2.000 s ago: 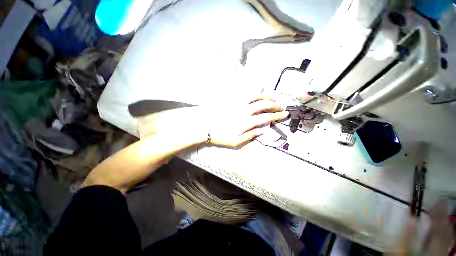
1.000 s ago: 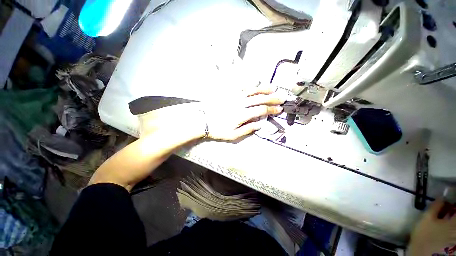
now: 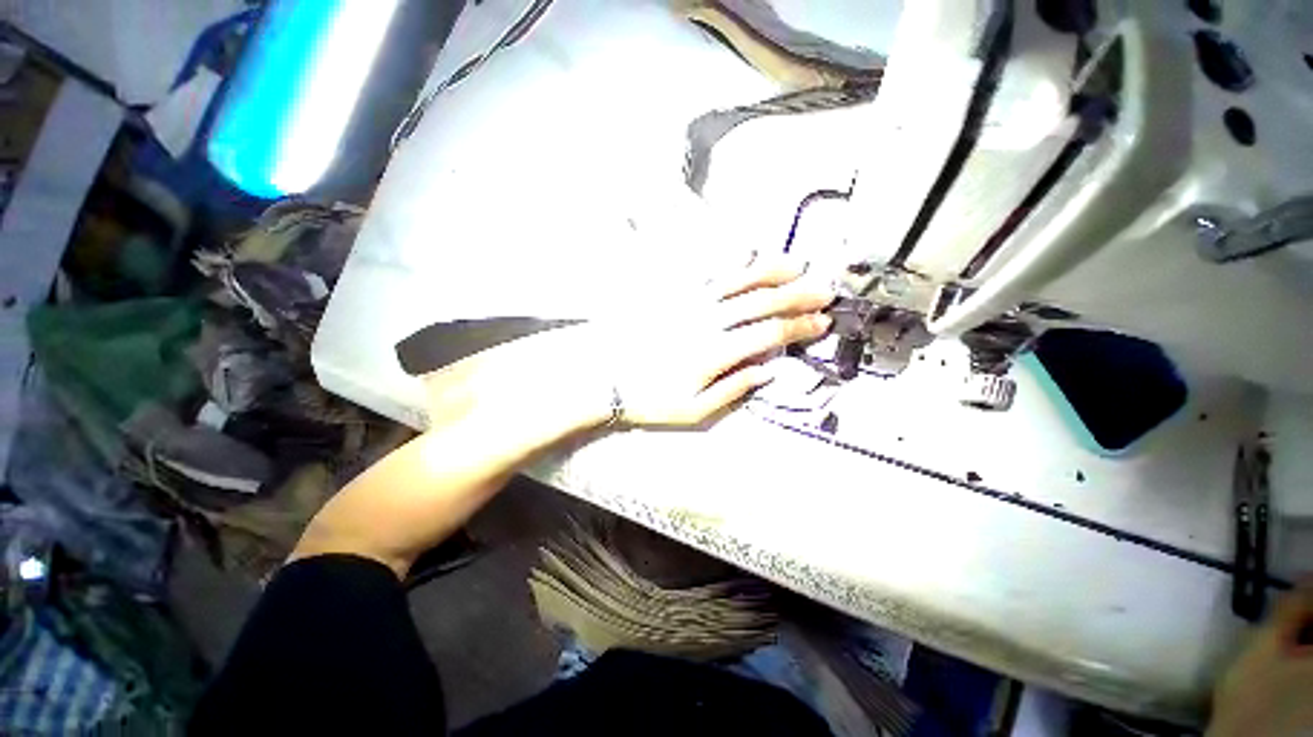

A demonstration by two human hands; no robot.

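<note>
My left hand lies flat, palm down, on the white table, fingers slightly spread. Its fingertips are beside the dark presser foot and needle area. A grey-brown textile piece shows beyond my forearm; glare and the hand hide how far it runs. My right hand is cut off at the lower right edge and blurred; its fingers and anything in them cannot be made out. A slim black tool lies just above it on the table.
The white machine head fills the upper right. A phone in a teal case lies behind the needle area. A curved textile piece lies farther back. Layered cut pieces are below the table edge. A bright blue lamp-like shape is upper left.
My right hand was blurred near the slim black tool and is now lower, at the frame's corner. My left hand stays by the needle area. The whole view has shifted slightly.
</note>
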